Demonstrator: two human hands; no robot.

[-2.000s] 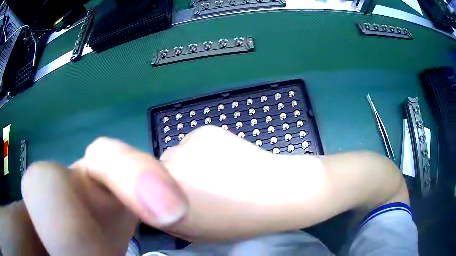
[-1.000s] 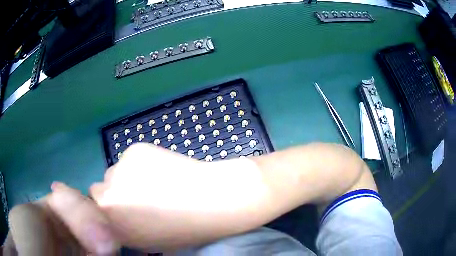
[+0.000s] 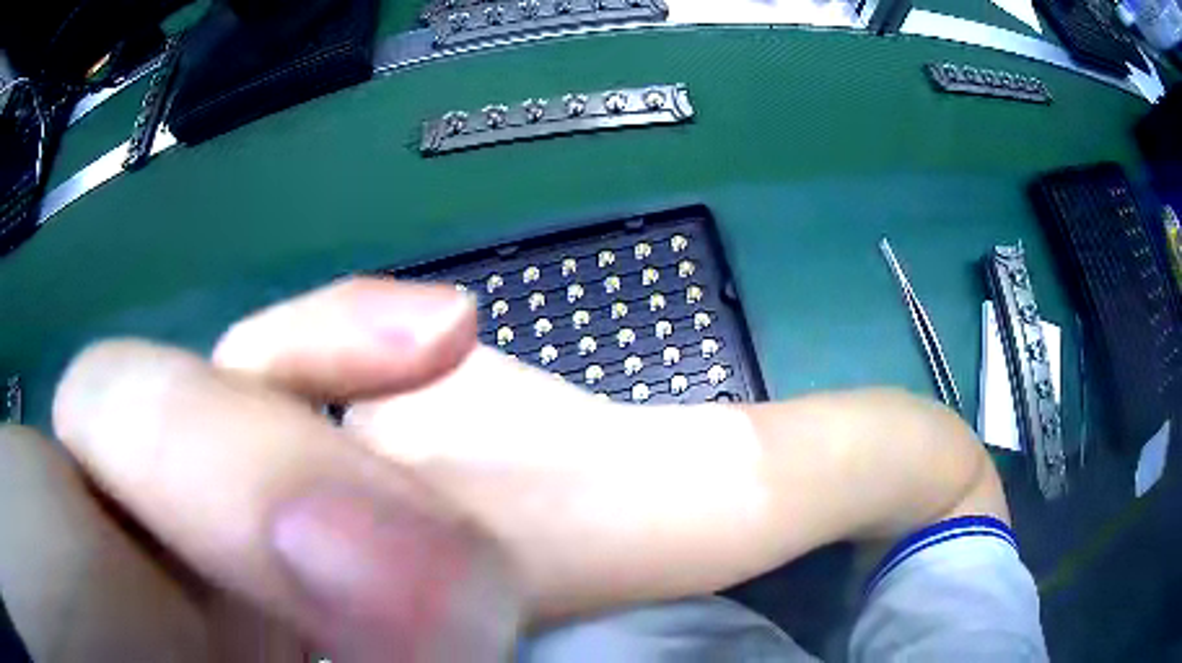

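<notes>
My left hand is large, blurred and close to the camera at the lower left. Its fingers are bent, with two fingertips pointing right. My right hand reaches in from the right, behind my left hand. Its fingers are mostly hidden, so I cannot tell if either hand holds something. Behind them, a black component tray lies on the green bench, with rows of small pale gold round components in it. My hands cover its lower left part.
A six-seat fixture bar lies beyond the tray. Tweezers lie to its right, then another bar over white paper, and a spare black tray. More bars and a black box-like object are at the back.
The view swung right, then partly back. My left hand's fingers now stand higher and apart, covering the tray's left part. The tray and bars look unmoved on the bench.
</notes>
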